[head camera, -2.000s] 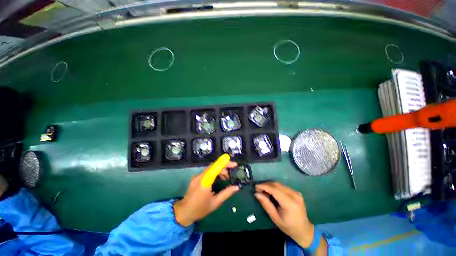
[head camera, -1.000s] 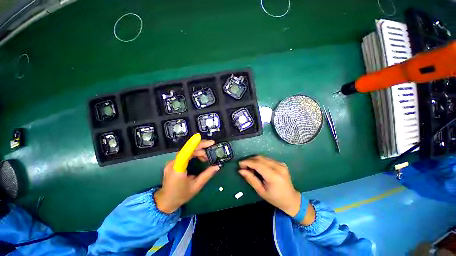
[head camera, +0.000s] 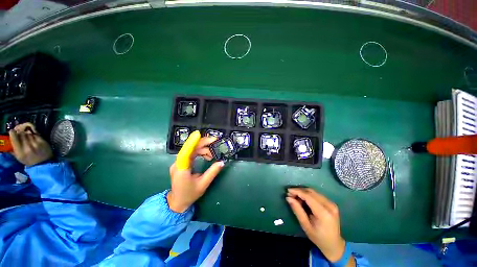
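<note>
My left hand, with a yellow finger cot, holds a black square housing by its edges, over the front edge of the black component tray. The housing hides part of the pockets behind it. My right hand is at the mat to the right, apart from the housing, with thumb and forefinger close together; whether something tiny is between them cannot be told. Other housings sit in the tray, and one back-row pocket is empty.
Right of the tray are a round white piece, the screw dish, tweezers, the orange screwdriver and white slotted trays. White bits lie in front. At left are another person's hand and a dish.
My left hand has lifted the housing away from my right hand, towards the tray's front row. The gap between my hands has widened. The view has turned, and the neighbour's hand now shows.
</note>
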